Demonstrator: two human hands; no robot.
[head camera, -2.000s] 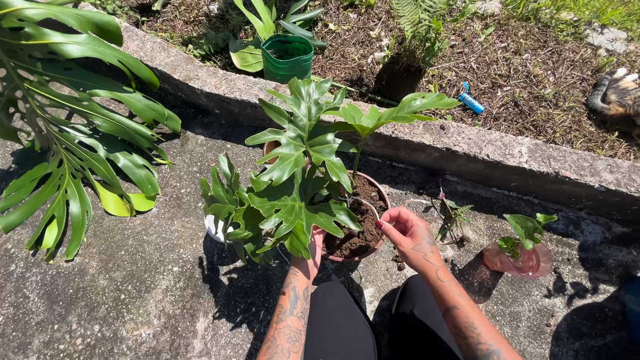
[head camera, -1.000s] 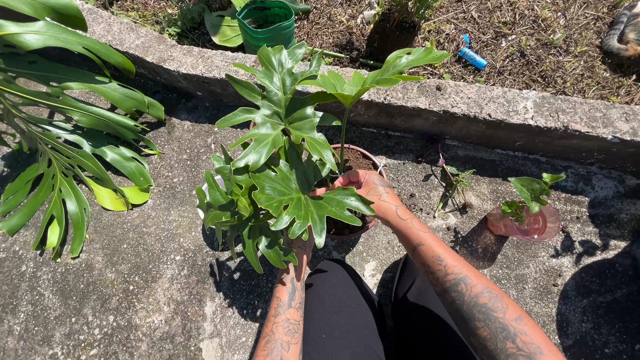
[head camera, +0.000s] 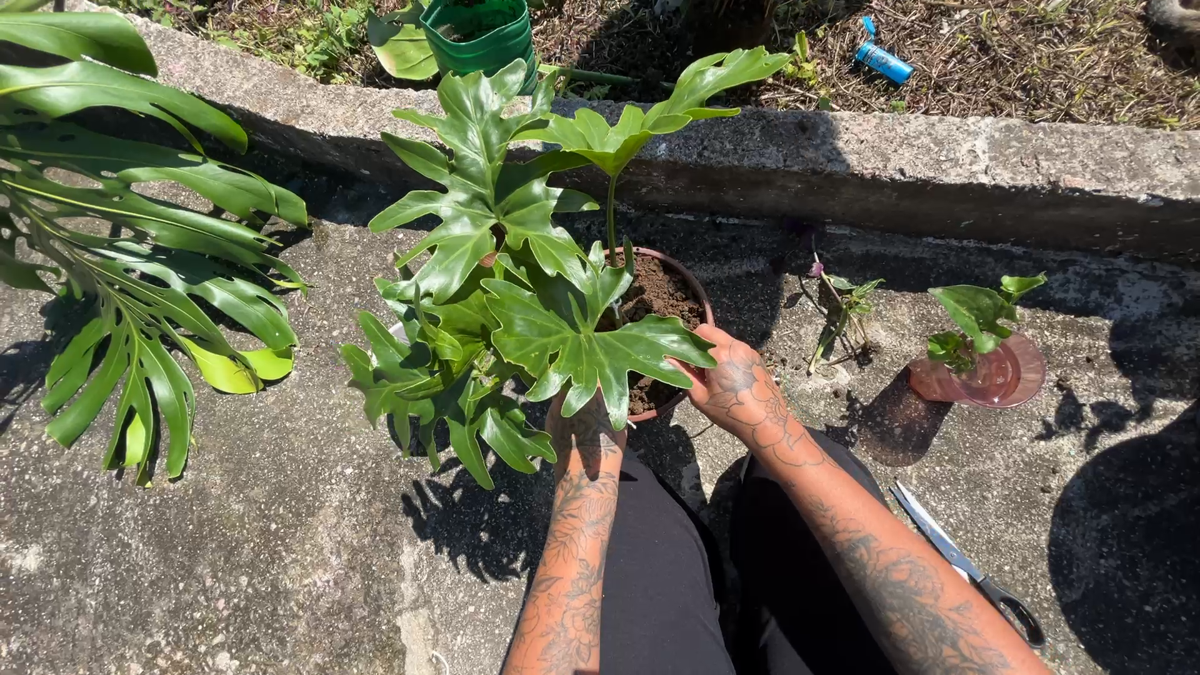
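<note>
A leafy philodendron with deeply lobed leaves stands in a round reddish-brown plastic pot of dark soil. My right hand is at the pot's right rim, its fingertips partly behind a leaf tip. Under the front leaves, my left hand reaches the near side of the pot, with its fingers hidden by foliage. What either hand grips cannot be made out. More lobed leaves spread low on the left of the pot, over something whitish that barely shows.
A low concrete curb runs behind the pot. To the right are a small uprooted plant, a cutting in a pink translucent container and scissors. Large monstera leaves lie left. Beyond the curb sit a green container and a blue tube.
My right hand has moved from over the soil, among the leaves, to the pot's right rim. My left hand stays low at the near side. The view has shifted closer, and the scissors now show.
</note>
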